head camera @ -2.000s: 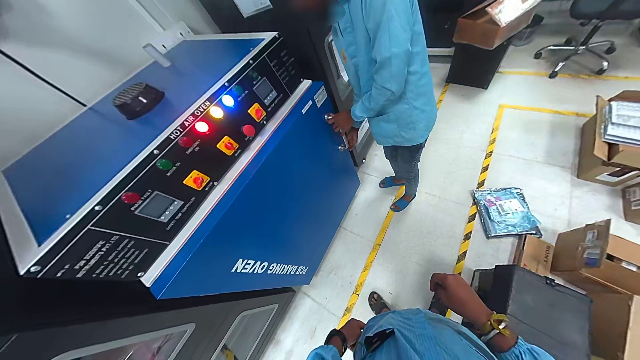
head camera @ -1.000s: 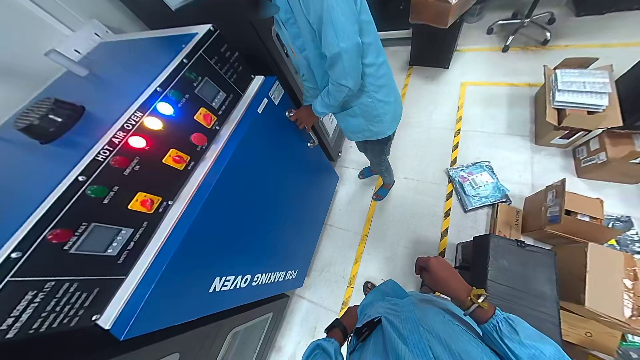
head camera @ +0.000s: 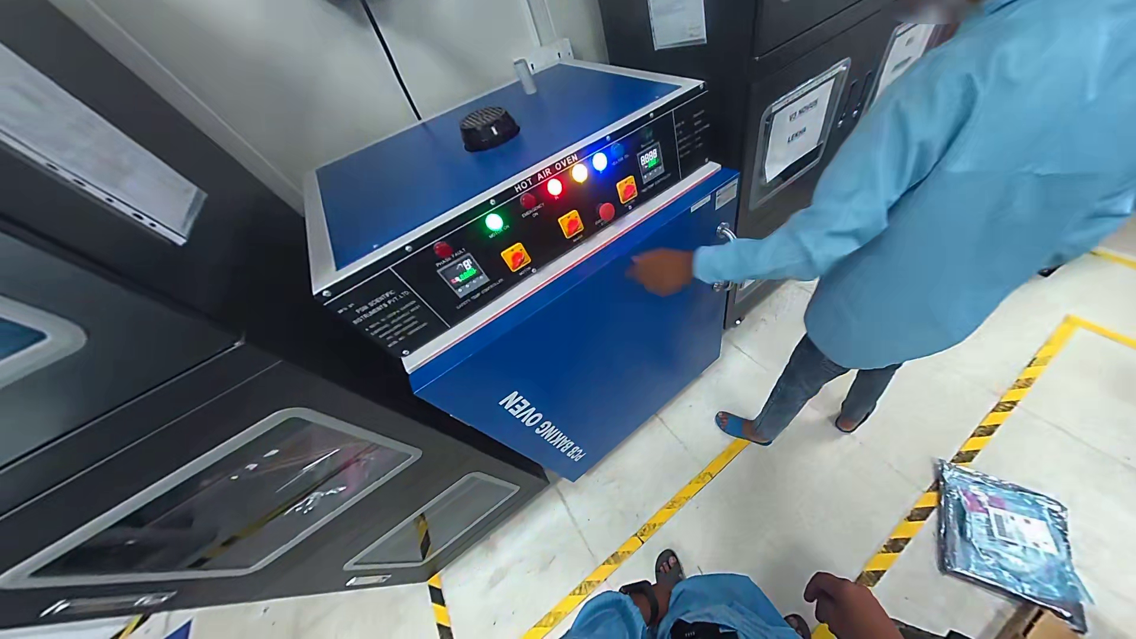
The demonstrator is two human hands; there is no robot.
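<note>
My right hand is low at the bottom right, its fingers curled and nothing seen in it. My left hand shows only partly at the bottom edge, beside a black wristband and my sandalled foot; its fingers are unclear. Ahead stands a blue PCB baking oven with its door shut. Its black control panel has lit green, red, yellow and blue-white lamps, orange rotary switches and lit displays. A co-worker's blurred hand is in front of the door's upper part, near the metal door handle. Neither of my hands touches the oven.
The co-worker in a blue coat stands to the right of the oven. Dark cabinets flank it. Yellow tape and striped tape mark the floor. A silvery bag lies at the right, above a cardboard box.
The co-worker's hand has left the door handle and is now in front of the door, nearer the panel. The green lamp, dark before, is lit. The view has swung left.
</note>
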